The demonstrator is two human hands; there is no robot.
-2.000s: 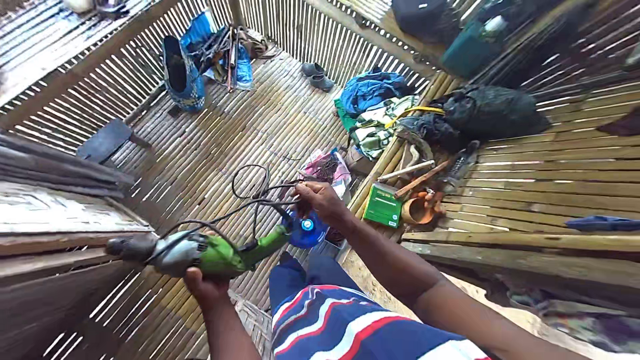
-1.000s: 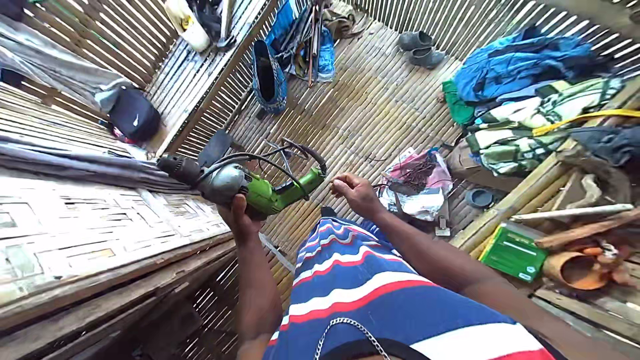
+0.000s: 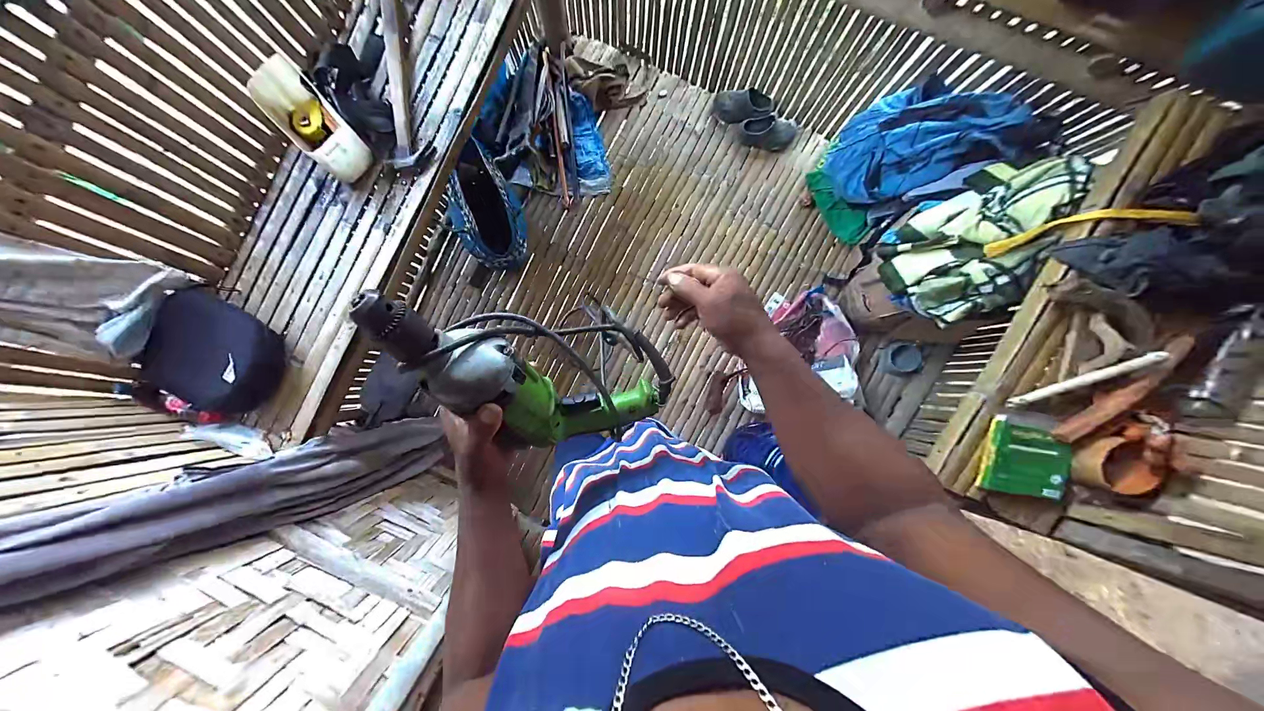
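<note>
A green and grey corded power drill (image 3: 528, 400) lies across the front of my body, its keyed chuck (image 3: 393, 326) pointing to the upper left. From below, my left hand (image 3: 476, 441) grips the drill near its grey gear housing. The black power cord (image 3: 553, 336) loops over the tool and bunches near the end of its handle. To the right of the drill, my right hand (image 3: 713, 301) is raised above the slatted floor with its fingers curled; no object can be made out in it.
A slatted bench (image 3: 395, 232) at left bears a hammer (image 3: 398, 89) and a cut plastic container (image 3: 311, 118). Rubber shoes (image 3: 755, 118) stand on the bamboo floor. Clothes (image 3: 928, 138), a plastic bag (image 3: 825, 346), a green box (image 3: 1025, 457) and wood pieces (image 3: 1121, 385) lie at right.
Two seconds ago my right hand was at the cord beside the drill's handle end; it is now away from it, raised farther forward. My left hand still holds the drill. The view has turned.
</note>
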